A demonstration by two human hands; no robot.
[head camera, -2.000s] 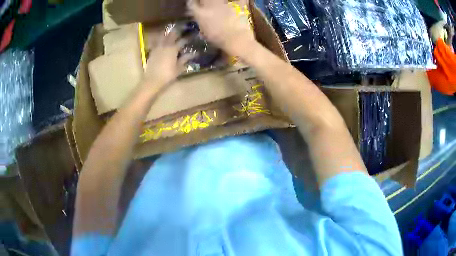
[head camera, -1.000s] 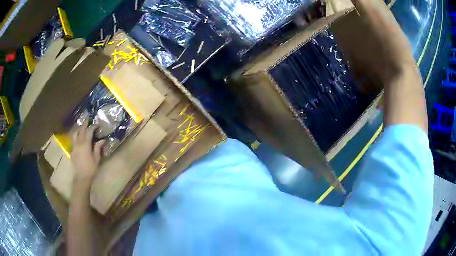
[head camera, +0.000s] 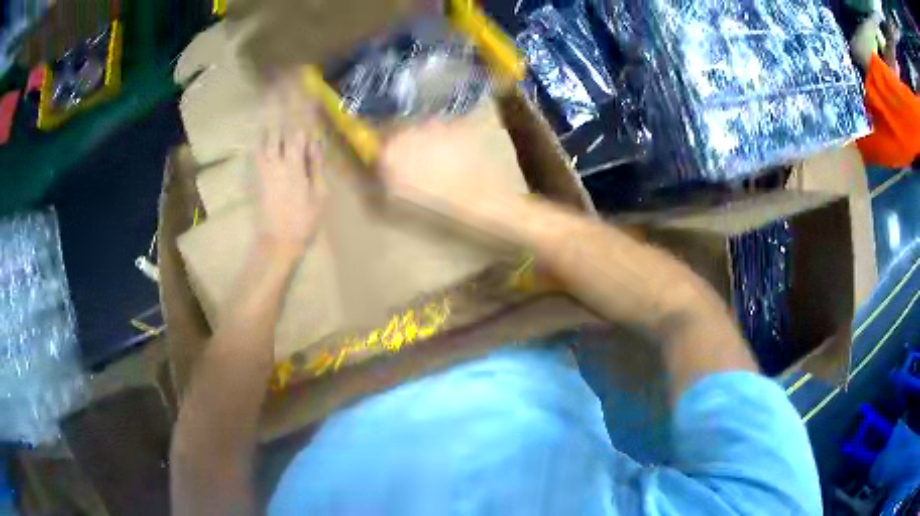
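Observation:
A folded product box, with yellow walls (head camera: 343,116) and a tan lid raised at its far side, lies at the top centre. Dark shiny bagged parts (head camera: 419,79) fill its inside. Tan box blanks (head camera: 404,247) lie under and in front of it in the brown work carton (head camera: 424,373). My left hand (head camera: 291,166) rests flat on tan cardboard just left of the box, fingers slightly apart, holding nothing visible. My right hand (head camera: 429,156) is blurred at the box's near side; whether it grips the cardboard cannot be told.
Loose yellow pieces (head camera: 409,328) lie along the work carton's near side. A supply carton (head camera: 696,242) with dark packets stands right. Silvery packs (head camera: 757,86) lie upper right, clear packs (head camera: 35,323) left. Another yellow-walled box (head camera: 109,76) is upper left. A person's orange sleeve (head camera: 893,116) shows right.
The view has swung back from the right. My right hand has moved from the right supply carton to the product box. My left hand has moved off the bagged parts onto tan cardboard.

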